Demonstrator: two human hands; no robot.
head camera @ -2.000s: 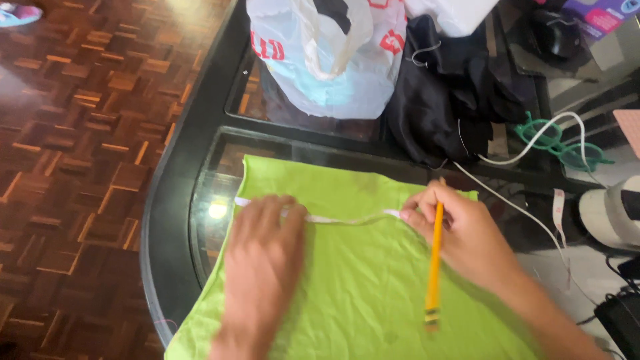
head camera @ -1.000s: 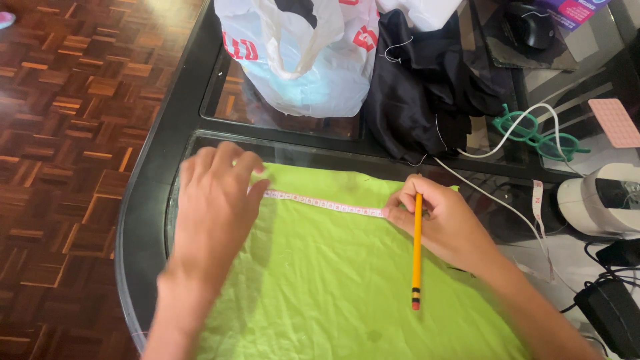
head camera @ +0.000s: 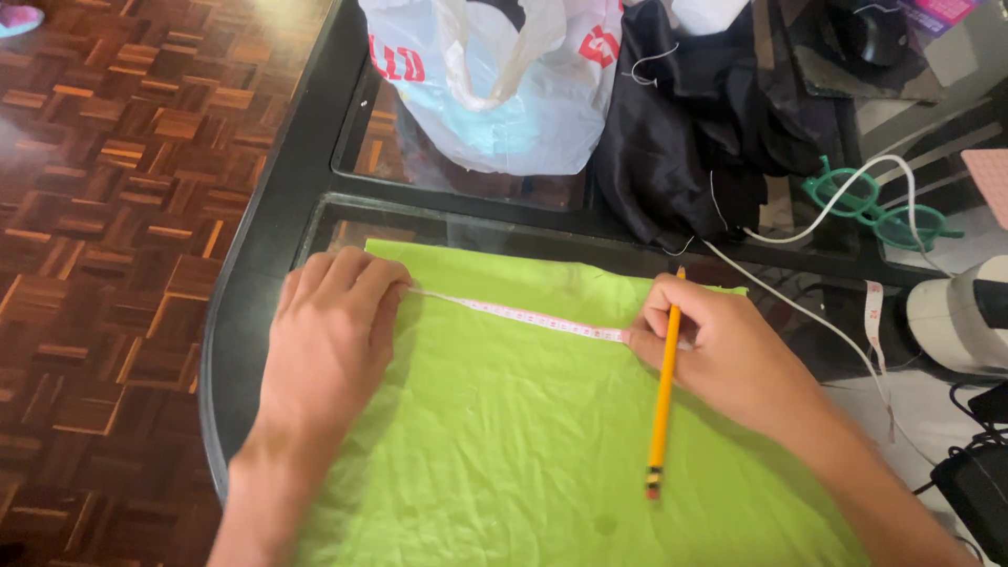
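Lime-green fabric [head camera: 504, 441] lies spread over the dark-framed glass table. A white measuring tape [head camera: 543, 320] runs across its upper part, slanting slightly down to the right. My left hand [head camera: 339, 315] pinches the tape's left end near the fabric's left edge. In my right hand [head camera: 693, 331] are the tape's other visible end, between thumb and finger, and a yellow pencil [head camera: 665, 394], its eraser toward me and its tip near the fabric's top edge.
Beyond the fabric stand a white plastic bag [head camera: 504, 118] and bunched black cloth [head camera: 685, 134]. Green-framed glasses [head camera: 874, 205], a white cord [head camera: 819, 315], a hanging tape section [head camera: 874, 315], a white-and-black device [head camera: 957, 315] and a computer mouse [head camera: 870, 35] are at right.
My left hand was flat on the fabric two seconds ago, then raised with fingers apart; now its fingers are closed on the tape. The tape, slack at first, is straighter.
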